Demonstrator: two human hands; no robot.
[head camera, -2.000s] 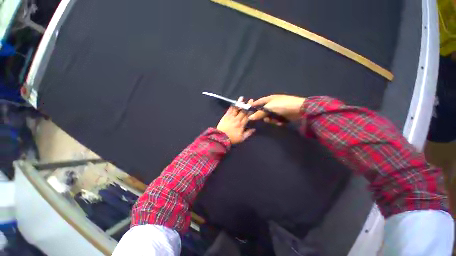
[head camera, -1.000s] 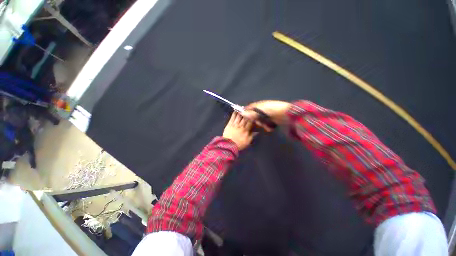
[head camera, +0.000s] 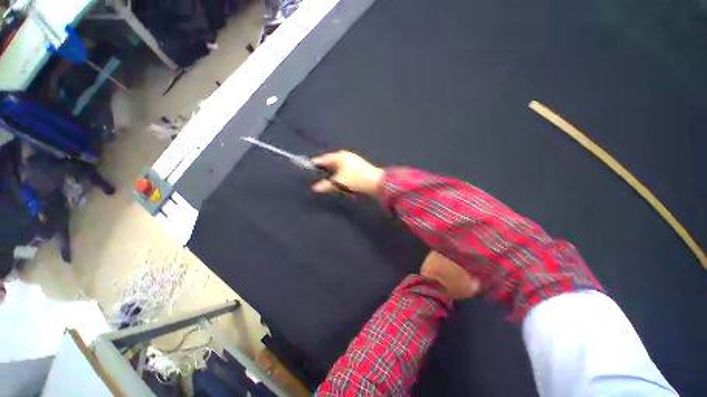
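Dark fabric ply [head camera: 403,101] covers most of the cutting bed, with light wrinkles near its left part. My right hand [head camera: 349,172] is shut on the fabric shears [head camera: 285,155], above the fabric near its left corner. Their pale blades point to the upper left and look closed. My left hand [head camera: 450,275] is below, at the fabric, blurred and partly hidden behind my right sleeve; I cannot tell what its fingers do. A yellow-tan wooden ruler [head camera: 612,164] lies on the fabric at the right.
The bed's white edge rail [head camera: 240,85] runs along the upper left. A red button on a grey box [head camera: 147,190] is at the bed's corner. A grey metal frame [head camera: 170,322] stands at the lower left. White scraps [head camera: 159,287] lie on the floor.
My right hand has moved left with the shears, away from my left hand. My left hand has moved right and down, partly behind my right sleeve. The view has shifted left.
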